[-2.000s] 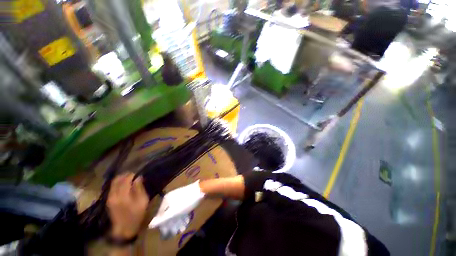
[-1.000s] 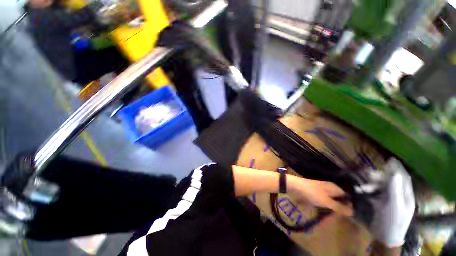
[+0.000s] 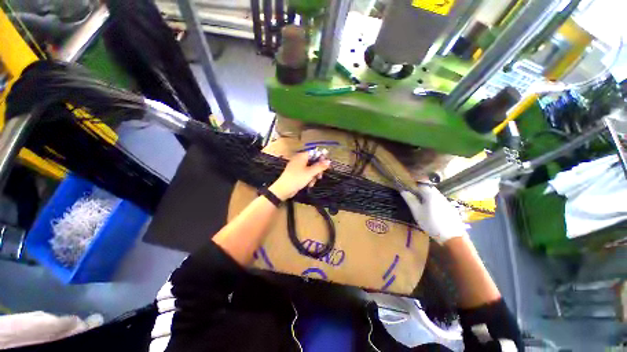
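A thick bundle of thin black cables (image 3: 357, 192) lies across the cardboard table cover (image 3: 282, 237). My bare left hand (image 3: 302, 172), with a dark wristband, is over the bundle's left part, its fingers closed on small silvery cable ends (image 3: 317, 155). My right hand (image 3: 434, 212), in a white glove, is at the bundle's right part with its fingers around black cables; its fingertips are partly hidden. A dark cable loop (image 3: 332, 237) lies on the cardboard below the bundle.
The green platen (image 3: 371, 113) stands just behind the cardboard, with a green-handled tool (image 3: 330, 91) on it. Black matting (image 3: 192, 196) shows at left. A blue bin (image 3: 82, 223) of white pieces is at far left, below a metal rail (image 3: 161, 113) draped with cables.
The view has swung back from the left to face the press. My hands, close together one second ago, are now apart, left over the bundle's left part and right at its right part.
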